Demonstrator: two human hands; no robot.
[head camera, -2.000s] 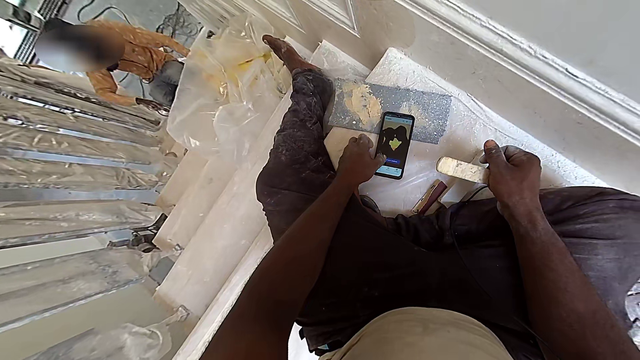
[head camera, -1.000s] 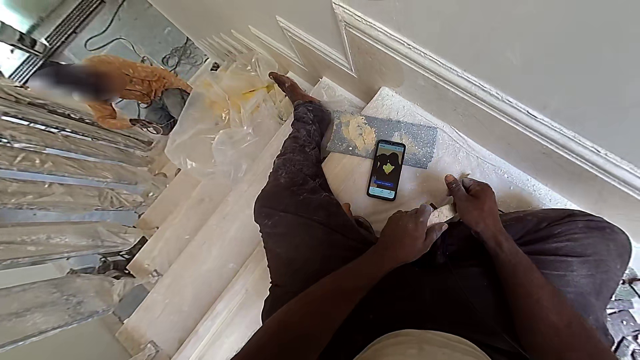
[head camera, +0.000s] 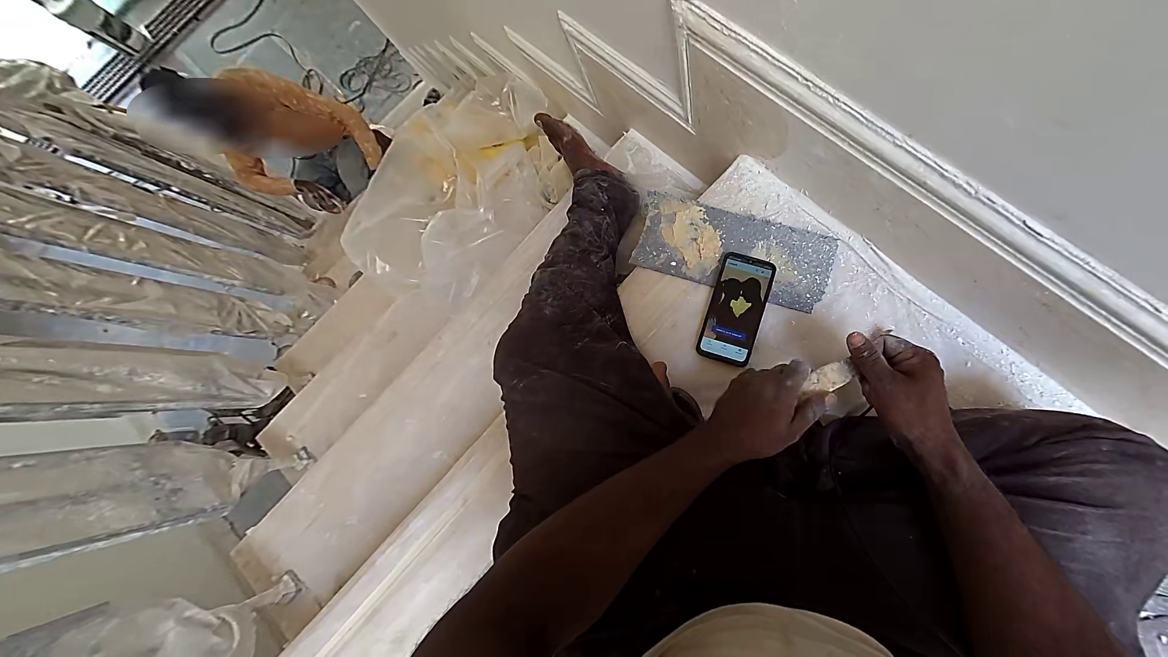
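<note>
My left hand (head camera: 762, 408) and my right hand (head camera: 903, 379) meet over my lap, with a short pale piece, dusty and light coloured, (head camera: 829, 378) gripped between them. Its material cannot be told, and the fingers hide both of its ends. Just beyond my hands a smartphone (head camera: 737, 310) lies face up with its screen lit, partly over the near edge of a grey abrasive-looking sheet (head camera: 803, 260). Yellowish crumbs or powder (head camera: 691, 239) lie on that sheet.
Dusty pale stair steps (head camera: 401, 456) descend to the left. Clear plastic sheeting (head camera: 392, 228) lies beyond my bare foot. Wrapped balusters (head camera: 137, 383) stand at left, near a person in an orange top (head camera: 292, 119). A moulded wall (head camera: 821, 137) runs along the right; cables (head camera: 365, 78) lie farther off.
Two seconds ago my left hand was at the phone and my right hand alone held the pale piece, fully in sight. My left hand has since moved right and taken hold of it too.
</note>
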